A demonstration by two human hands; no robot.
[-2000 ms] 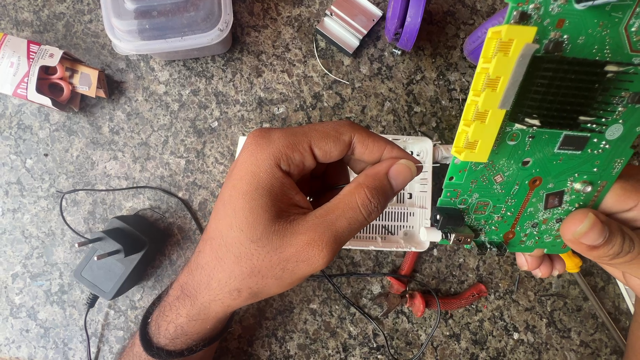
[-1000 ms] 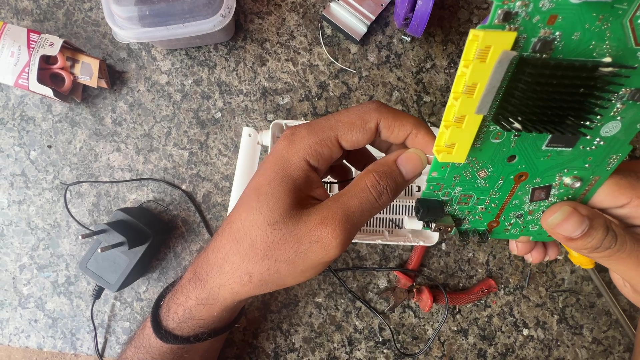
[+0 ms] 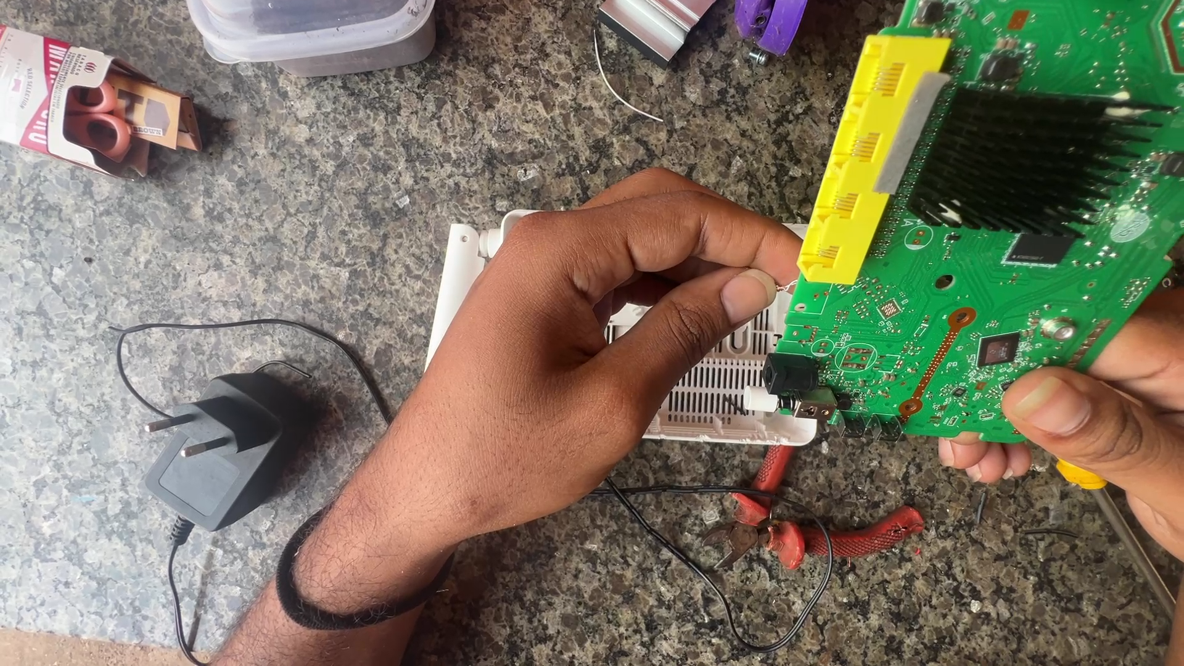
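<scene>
My right hand [image 3: 1101, 416] grips the lower edge of a green circuit board [image 3: 906, 342], which is tilted at the right. The board carries a yellow row of network ports [image 3: 865, 166], a black finned heat sink [image 3: 1027, 162] and a black power jack [image 3: 791, 373]. My left hand [image 3: 592, 342], with a black band on its wrist, pinches thumb and forefinger together at the board's left edge, on what looks like a thin wire end [image 3: 788, 287]. Beneath this hand lies a white vented plastic housing [image 3: 712, 398], partly hidden.
Red-handled cutting pliers [image 3: 786, 536] and a black cable lie below the housing. A black power adapter [image 3: 222, 453] is at the left. Along the top are an opened carton [image 3: 55, 102], a plastic tub [image 3: 314, 37], a metal piece [image 3: 657, 23] and a purple object [image 3: 772, 23]. A screwdriver [image 3: 1082, 474] lies beneath my right hand.
The board has tilted a little and come close to my left hand's fingertips, which were apart from it two seconds ago. My right hand has kept its grip on the board.
</scene>
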